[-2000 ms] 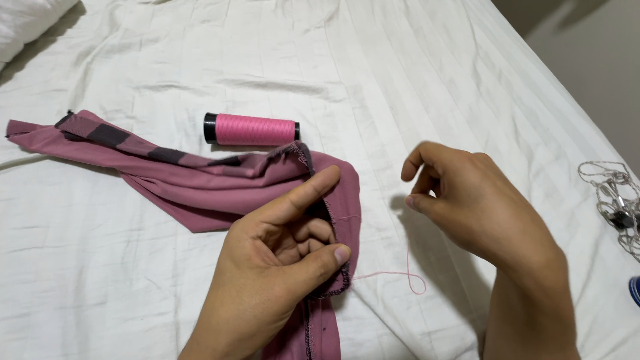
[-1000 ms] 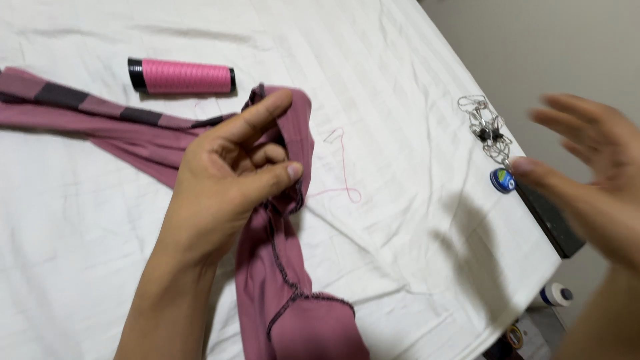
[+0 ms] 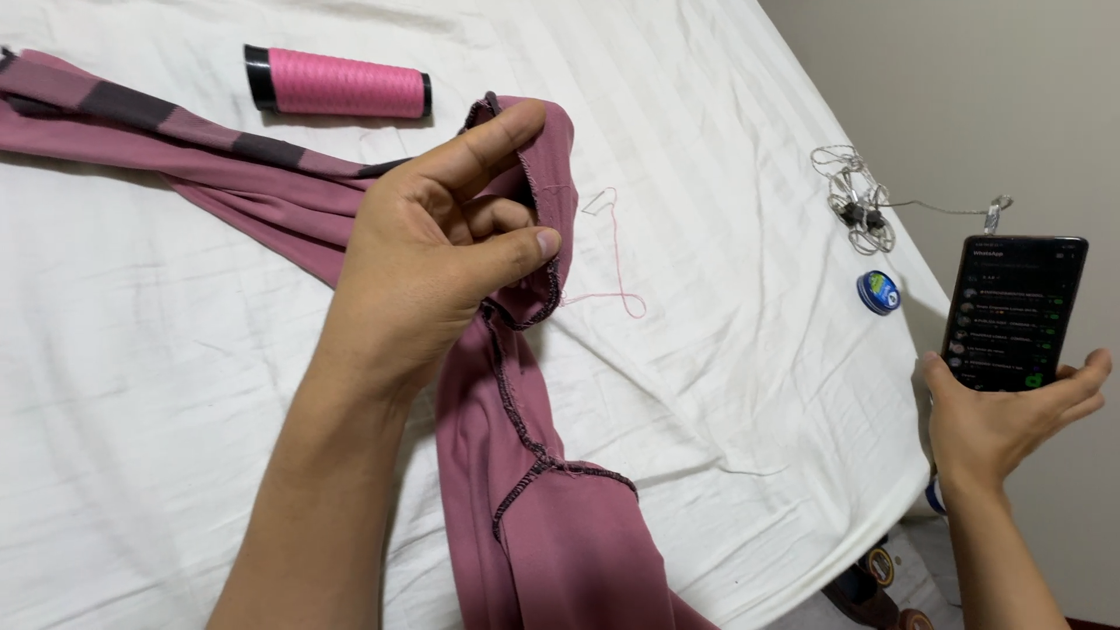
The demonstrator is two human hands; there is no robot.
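Note:
My left hand (image 3: pixel 437 236) holds the overlocked edge of a mauve garment (image 3: pixel 586 534), thumb against the seam and index finger extended along the opening. Dark patches run along the part of the garment that stretches left. From the held edge a pink thread (image 3: pixel 618 254) trails over the sheet, with what looks like a needle at its far end. A spool of pink thread (image 3: pixel 346 83) lies on its side behind the hand. Off the bed's right edge, my right hand (image 3: pixel 1006 411) grips a smartphone (image 3: pixel 1015 315) by its lower end; its lit screen bears writing.
A white sheet (image 3: pixel 717 367) covers the bed. Near its right edge lie a tangled cable (image 3: pixel 862 210), which runs towards the top of the phone, and a small round blue tin (image 3: pixel 878 292). Several round-ended items (image 3: pixel 879 567) stand below the bed at the lower right, beside a plain wall.
My right hand has moved right from above the sheet, beyond the bed's edge, and has taken hold of the phone. My left hand keeps its hold on the garment. The view has shifted right.

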